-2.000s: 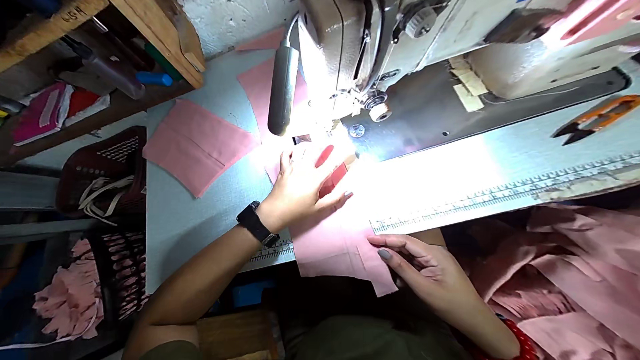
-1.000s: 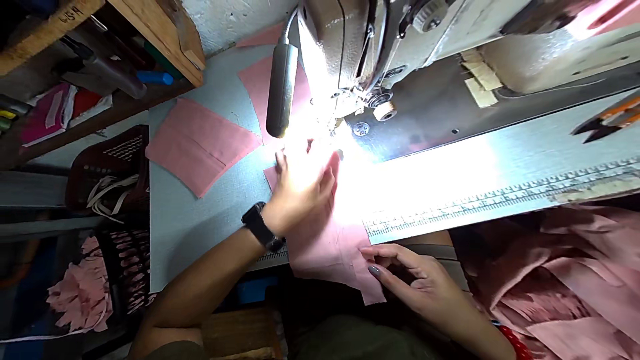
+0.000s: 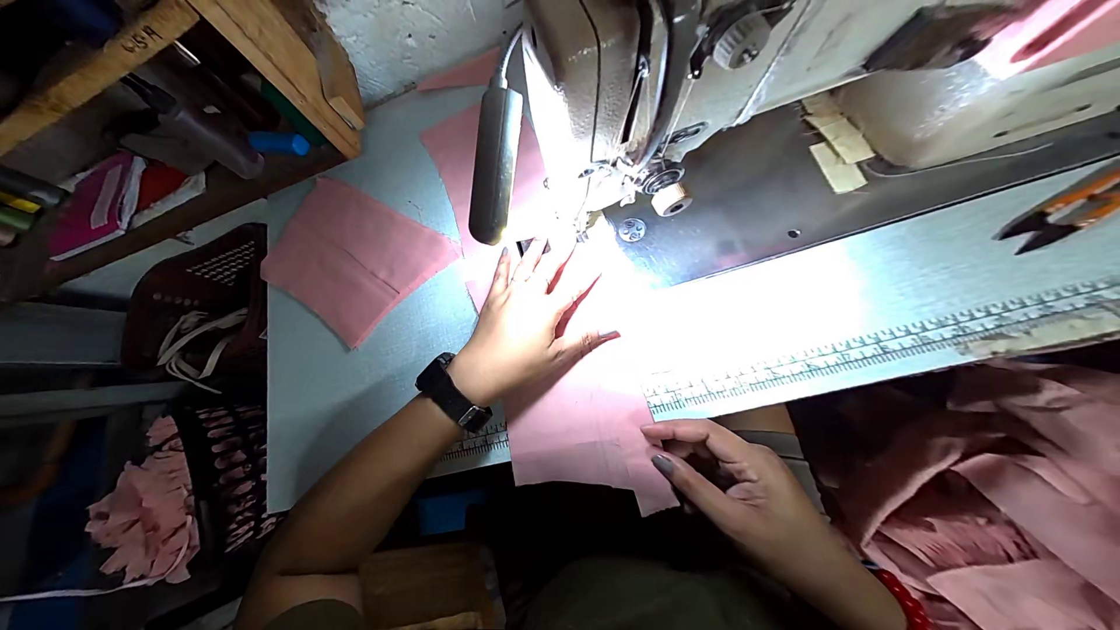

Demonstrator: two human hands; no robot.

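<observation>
My left hand lies palm down with spread fingers on a pink fabric piece, just in front of the needle area of a sewing machine. Glare from the lamp washes out the fabric near the needle. At the piece's lower right edge is my right hand, thumb and forefinger close to the cloth; whether they pinch it is unclear. The piece hangs over the table's front edge. Another pink piece lies flat at the left, and one more lies behind the lamp.
Orange-handled thread snips lie at the right, behind a ruler strip along the table edge. Crumpled pink cloth fills the lower right. Left of the table are a dark plastic basket and a wooden shelf with tools.
My left hand's fingers, closer together a second ago, are now spread on the cloth. My right hand has stayed by the lower right edge of the piece.
</observation>
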